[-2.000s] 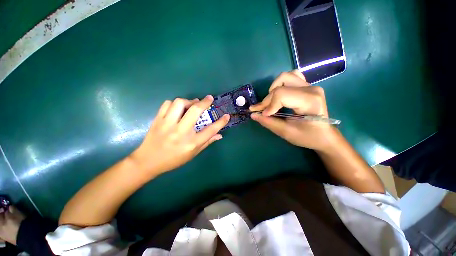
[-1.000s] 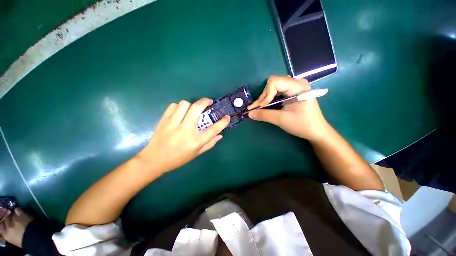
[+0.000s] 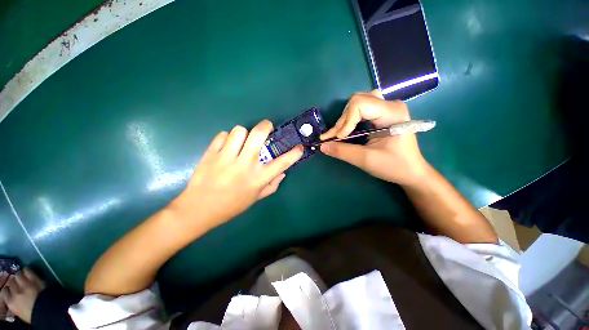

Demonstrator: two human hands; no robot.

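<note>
The small dark handheld unit (image 3: 289,136) lies open on the green table, tilted up to the right. A round white disc (image 3: 306,129) shows near its right end, and part of a white patch with dark marks (image 3: 264,155) shows at its left end. My left hand (image 3: 236,171) holds the unit, with fingers over its left part and one fingertip reaching toward its lower right. My right hand (image 3: 378,138) pinches a thin tool with a pale handle (image 3: 413,127). The tool's tip is at the unit's lower right edge; what it touches is too small to tell.
A smartphone with a glossy black screen (image 3: 398,48) lies at the upper right, just beyond my right hand. A worn whitish edge strip (image 3: 61,48) curves across the upper left. Another person's hand (image 3: 22,293) with a dark unit is at the lower left edge.
The tool's handle has swung upward from its lower angle two seconds ago. My left fingertip has moved slightly right along the unit in the last second, covering more of the white patch.
</note>
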